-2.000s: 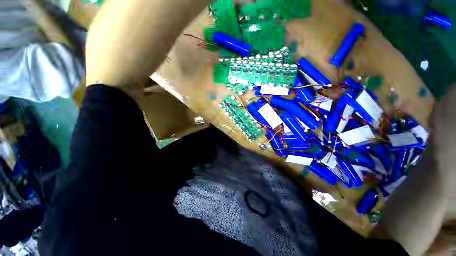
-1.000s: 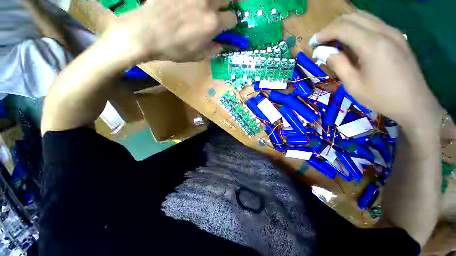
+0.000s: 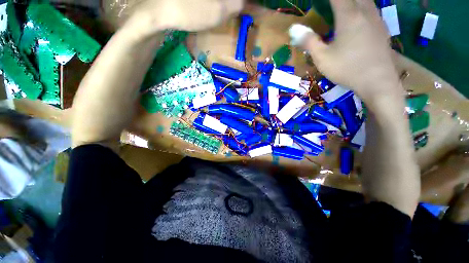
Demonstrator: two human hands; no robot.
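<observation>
A heap of blue battery cells with white pads and thin red and yellowish wires lies on brown cardboard in front of me. One blue cell lies apart above the heap. Joined green boards lie left of the heap, with a narrow board strip below them. My left hand is blurred at the top edge, its fingers partly cut off; what it holds does not show. My right hand is blurred above the heap's right side, white coverings on its fingertips, its upper part cut off.
Green panels stand in a brown box at the far left. White-padded blue pieces lie on the dark green surface at the upper right. Small green boards lie right of my right forearm. Grey cloth shows at the left.
The view has turned, so the heap appears further left and the boxed panels show. My right hand has come into view since the first frame and now appears higher. My left hand is nearer the top edge.
</observation>
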